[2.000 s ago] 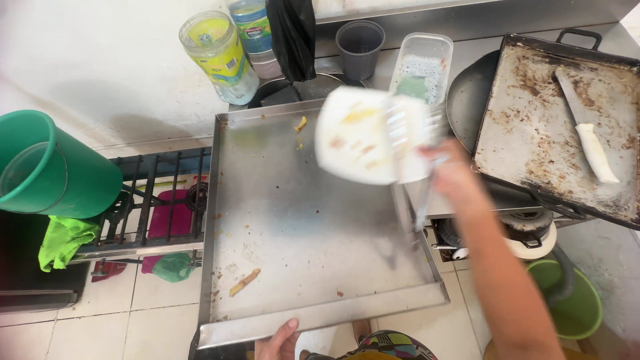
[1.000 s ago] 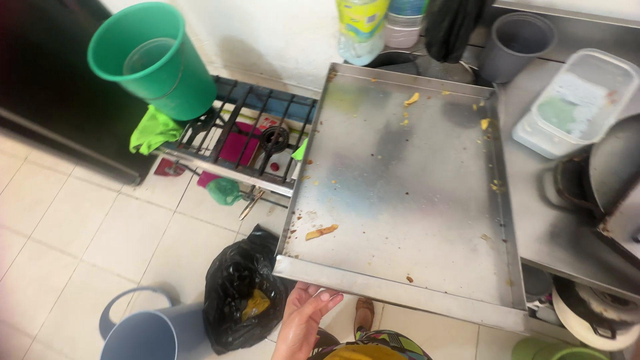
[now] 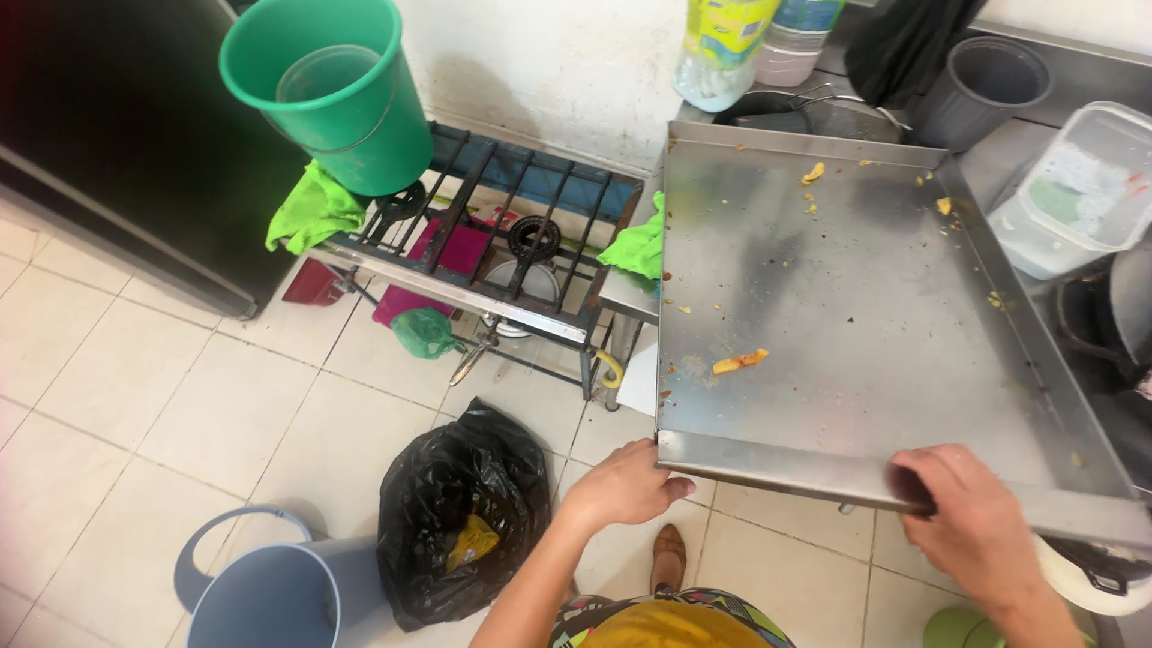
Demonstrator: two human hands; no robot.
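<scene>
A large, shallow stainless-steel tray (image 3: pixel 864 333) fills the right half of the view, its floor dotted with food crumbs. On it lies a fried strip of food (image 3: pixel 740 362), with smaller yellow bits (image 3: pixel 813 173) toward the far edge. My left hand (image 3: pixel 630 486) is at the tray's near left corner, fingers partly hidden by the rim; how firmly they grip is unclear. My right hand (image 3: pixel 963 513) is at the near rim farther right, its fingers curled at the edge, slightly blurred.
A black gas stove (image 3: pixel 531 225) stands left of the tray, with a green bucket (image 3: pixel 360 108) and green cloth (image 3: pixel 315 211). On the floor are a black garbage bag (image 3: pixel 463 513) and a blue-grey bucket (image 3: pixel 270 594). A plastic container (image 3: pixel 1080 180) sits right.
The white plate with food scraps that my right hand held over the tray two seconds ago is out of view. That hand is now at the tray's near rim. The view has swung left.
</scene>
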